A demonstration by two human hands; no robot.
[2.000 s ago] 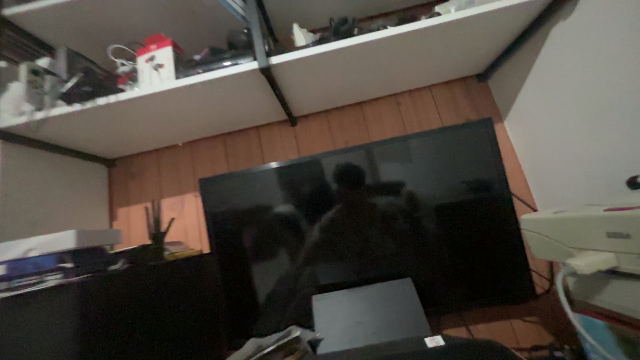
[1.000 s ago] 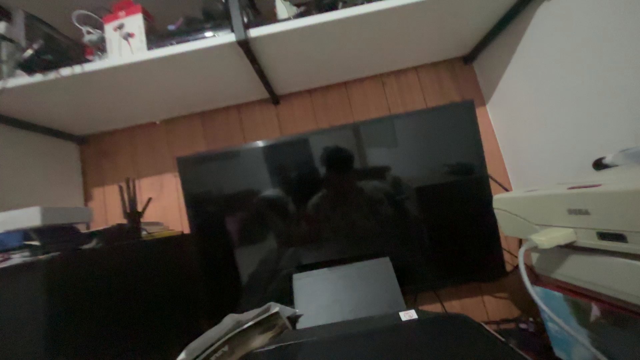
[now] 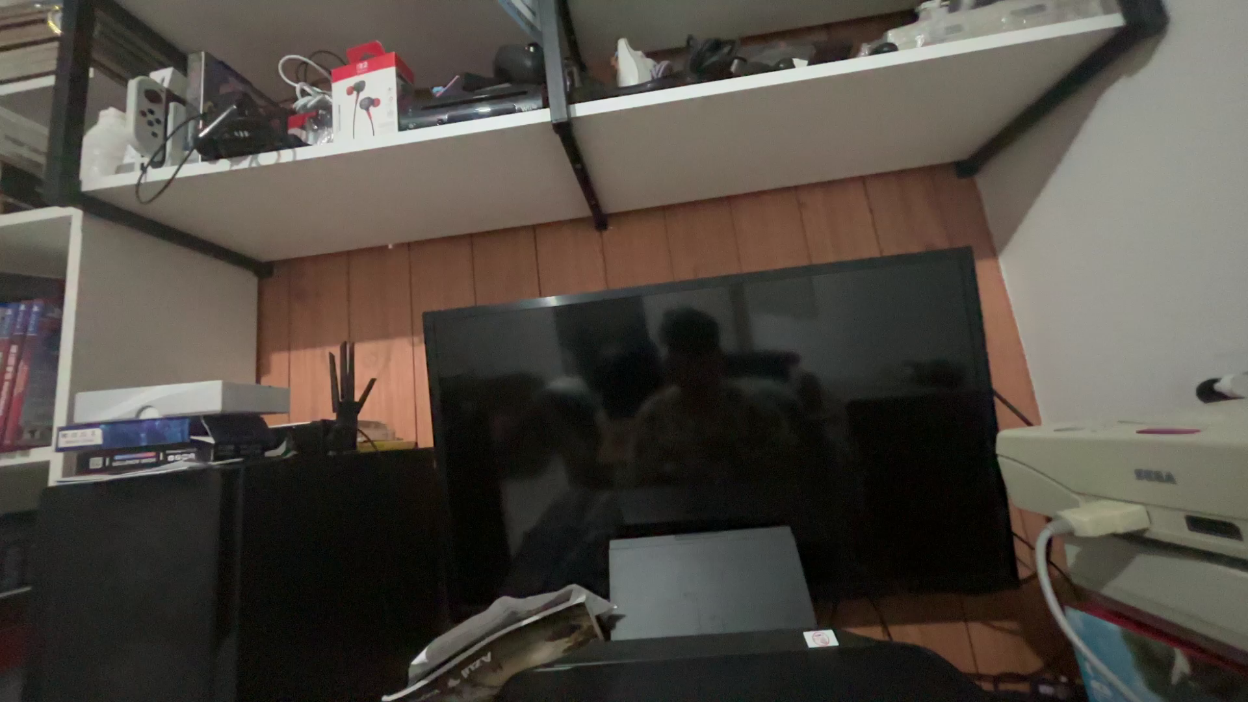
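Note:
Neither of my hands shows in the head view. At the centre stands a dark flat-screen television (image 3: pixel 741 439), its screen off and reflecting a person. Before its lower edge is a flat grey panel (image 3: pixel 710 583), and nearer still a black rounded object (image 3: pixel 741 673) with a small white sticker. A crumpled printed bag or wrapper (image 3: pixel 517 643) leans at its left. On the right sits a cream Sega game console (image 3: pixel 1131 468) with a pale plug (image 3: pixel 1107 518) and cable in its front.
Overhead runs a white shelf (image 3: pixel 780 136) on black brackets, holding a boxed pair of earphones (image 3: pixel 369 97), a white game controller (image 3: pixel 148 115) and cables. At left, a black cabinet (image 3: pixel 136 565) bears stacked boxes (image 3: pixel 175 431) and a router with antennas (image 3: pixel 347 400).
The view has shifted, now showing more of the left side, with a white bookcase. Nothing else has plainly moved.

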